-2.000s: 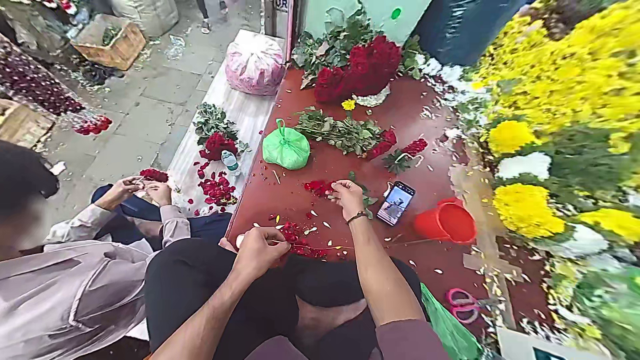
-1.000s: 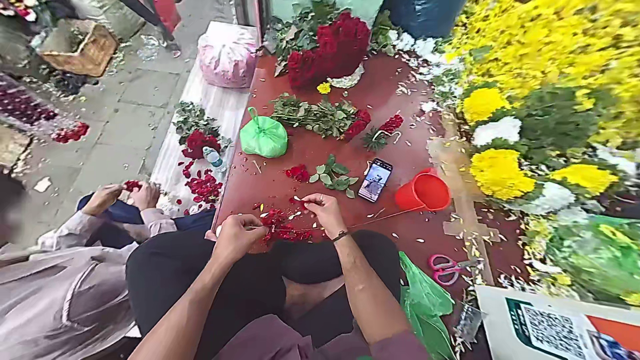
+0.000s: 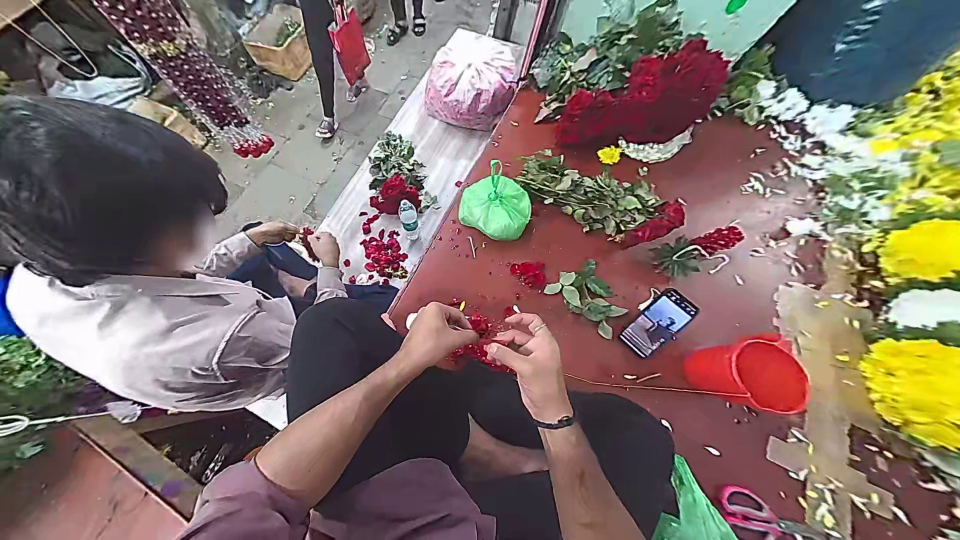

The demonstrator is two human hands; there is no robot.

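Over my lap, at the edge of the red platform, my left hand (image 3: 437, 335) has its fingers pinched near red petals; what lies between them is too small to tell. My right hand (image 3: 529, 352) is just to its right, fingers bent and partly spread, close to the same petals (image 3: 480, 324). A thin thread (image 3: 637, 386) runs from near my right wrist to a red plastic cup (image 3: 771, 373). Beyond my hands lie a small heap of red petals (image 3: 528, 274) and a leafy rose sprig (image 3: 586, 298). A smartphone (image 3: 660, 322) rests between the sprig and the cup.
A knotted green plastic bag (image 3: 496, 206), rose stems (image 3: 585, 187) and a large bunch of red roses (image 3: 645, 94) lie farther back. Pink-handled scissors (image 3: 750, 511) are at the lower right. Yellow chrysanthemums (image 3: 911, 394) line the right. At left a person (image 3: 150, 322) sits close, handling red petals.
My right hand was near the red petal heap two seconds ago and is now back beside my left hand. A passer-by with a red bag has come into view. The view has swung left.
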